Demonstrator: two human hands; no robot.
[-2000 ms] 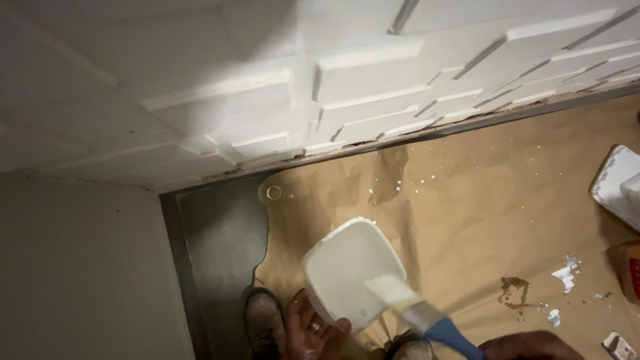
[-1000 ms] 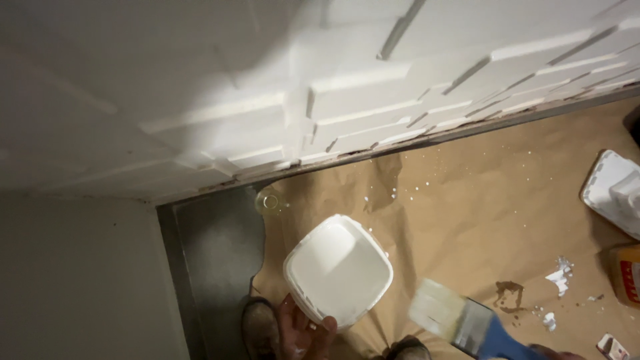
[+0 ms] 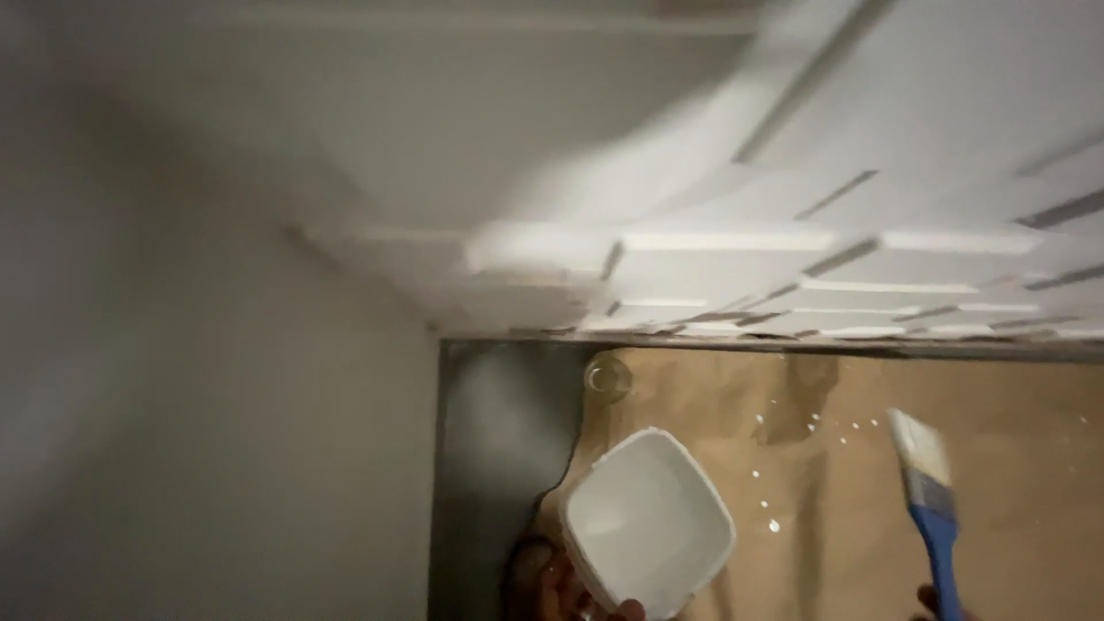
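At the lower edge, my left hand [image 3: 573, 591] grips a square white plastic tub [image 3: 651, 522] by its rim and side, the thumb over the near rim. White paint seems to coat the tub's inside. My right hand [image 3: 931, 604], mostly cut off by the lower edge, holds a flat paintbrush [image 3: 931, 509] by its blue handle. Pale paint covers the bristles, which point up and away from me, to the right of the tub and apart from it. Beyond both stands a white wall with raised rectangular blocks [image 3: 724, 259].
Brown masking paper [image 3: 1018, 448] with white paint drips covers the floor. A clear round object [image 3: 608, 378] lies on it near the wall. Dark grey floor [image 3: 509, 414] shows in the corner, beside a plain side wall [image 3: 302, 448]. A shoe [image 3: 524, 573] is partly visible at the bottom.
The brush has moved away from the tub, and its bristles have turned from pointing left to pointing up toward the wall. The view has shifted, with more wall now in it.
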